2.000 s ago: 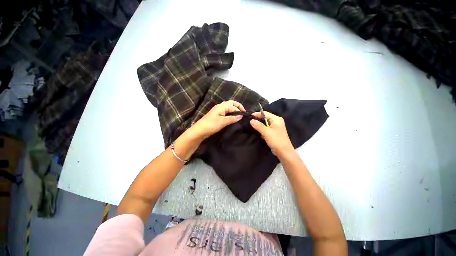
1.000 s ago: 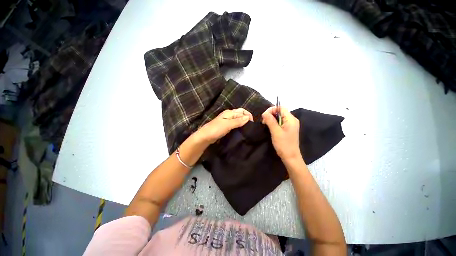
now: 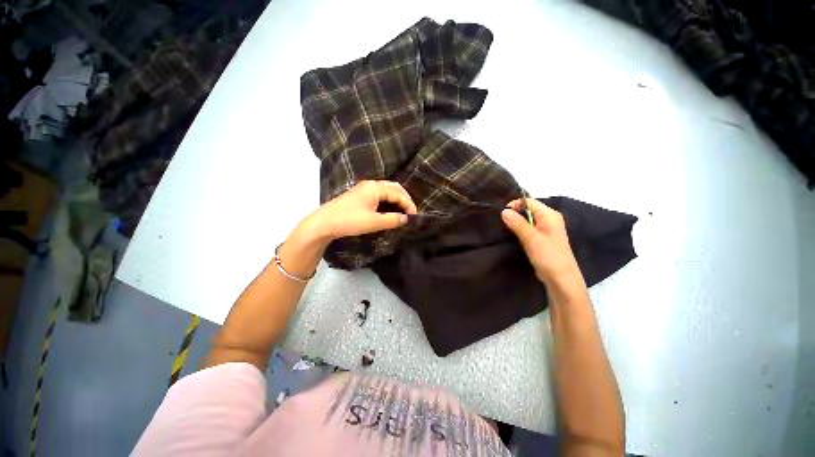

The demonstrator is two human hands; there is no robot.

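Note:
The dark plaid garment point(image 3: 375, 107) lies bunched in front of me, its upper end pointing away. Its black lining point(image 3: 478, 286) spreads toward me and to the right. My left hand point(image 3: 371, 212) pinches the edge where plaid and lining meet, near the garment's middle. My right hand point(image 3: 536, 234) pinches the same edge farther right, so the edge is stretched between them. Small thread snips point(image 3: 528, 212) with a green part sit in my right hand at the fingers. Whether the blades are open is too small to tell.
The white table's point(image 3: 223, 196) curved edge runs along the left and near side. Dark scraps point(image 3: 364, 311) lie near me. A plaid garment pile point(image 3: 733, 62) is at the far right. Other dark clothes point(image 3: 152, 116) heap beyond the left edge. Striped tape point(image 3: 185, 348) marks the floor.
My hands have moved apart, the left leftward and the right rightward, drawing out the edge between them. The garment appears farther right in view. The snips stood upright above my right hand and now show less.

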